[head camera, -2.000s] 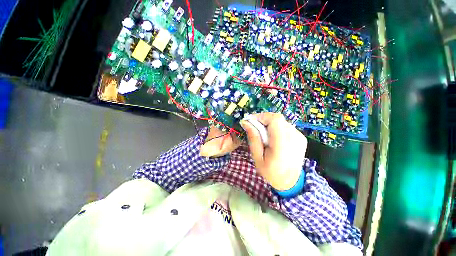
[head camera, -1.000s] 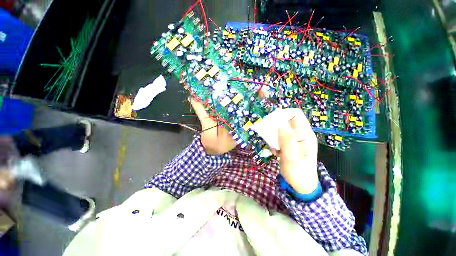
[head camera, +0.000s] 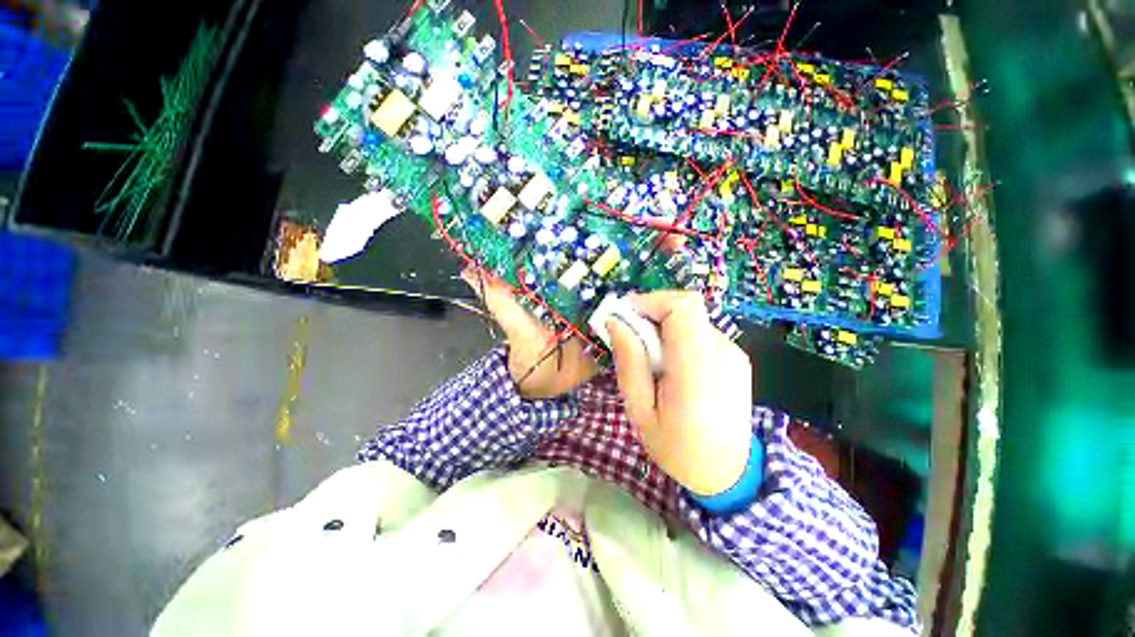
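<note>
A long green circuit board panel with yellow blocks, round cans and red lead wires is held tilted over the bench. My left hand holds its lower edge from beneath; its fingers are partly hidden behind the panel. My right hand, with a blue wristband, pinches a crumpled white wipe at the panel's near end. To the right, a stack of board panels lies on a blue foam sheet.
A second white wipe lies at the bench corner. A black bin at the left holds green strips. A green conveyor belt runs along the right. Blue crates stand at the far left.
The wipe, spread out over the panel a second ago, is now bunched in my right fingers. The panel has come up larger and closer. The person at the left has gone from view.
</note>
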